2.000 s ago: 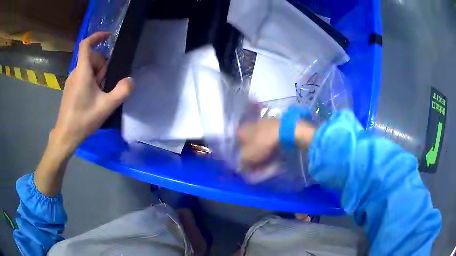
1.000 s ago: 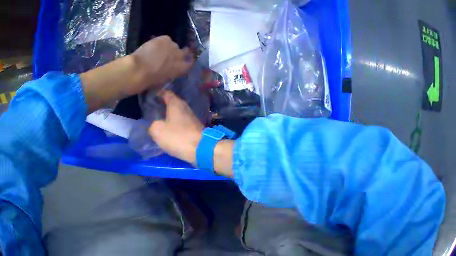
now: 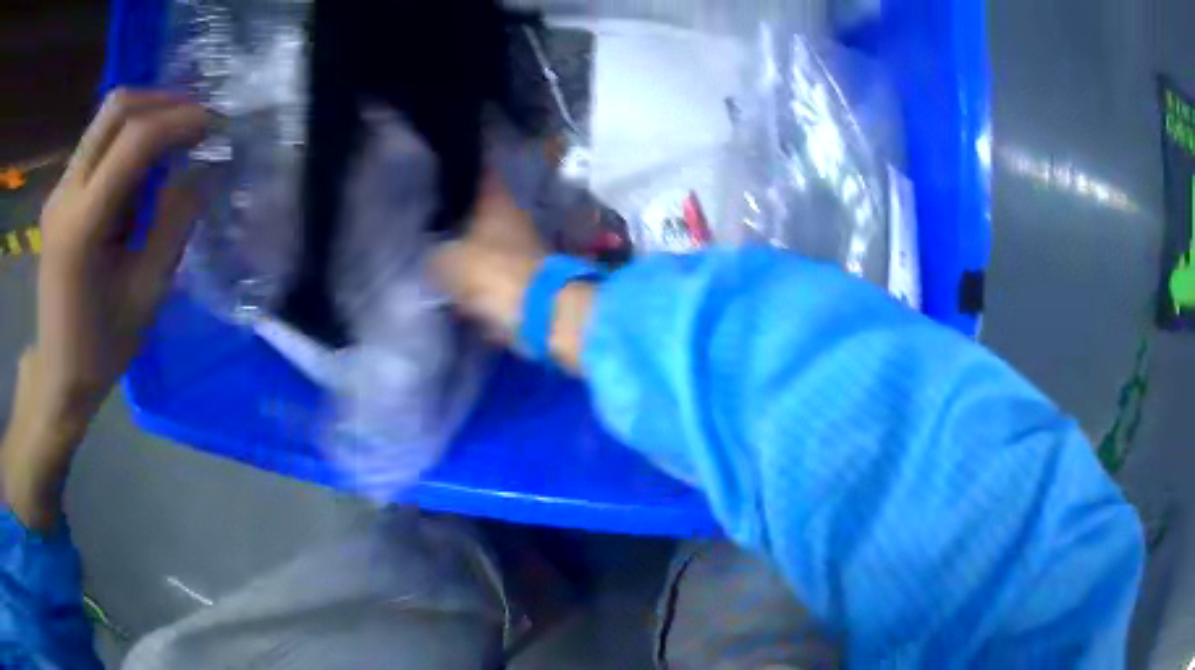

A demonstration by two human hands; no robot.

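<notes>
A milky translucent bag point(image 3: 393, 380), blurred, hangs over the near inner wall of the blue tote point(image 3: 550, 478). My right hand point(image 3: 492, 262) is over the tote's middle, blurred, with its fingers closed at the bag's right side; the fingertips are partly hidden. Black material point(image 3: 393, 66) lies behind and beside the bag, its outline smeared. My left hand point(image 3: 112, 223) is raised at the tote's left rim, fingers bent and apart, near a crinkled clear bag point(image 3: 243, 66). I see nothing held in it.
White sheets point(image 3: 662, 105) and a clear bag point(image 3: 819, 144) lie in the tote's right part. A small red-white mark point(image 3: 692, 220) shows beside my right sleeve. Grey floor with a green-marked dark sign point(image 3: 1179, 210) is at the right. My knees are below the near rim.
My left hand has moved from the middle of the tote to its left rim. My right hand stays near the middle. The milky bag now extends lower, towards the near rim.
</notes>
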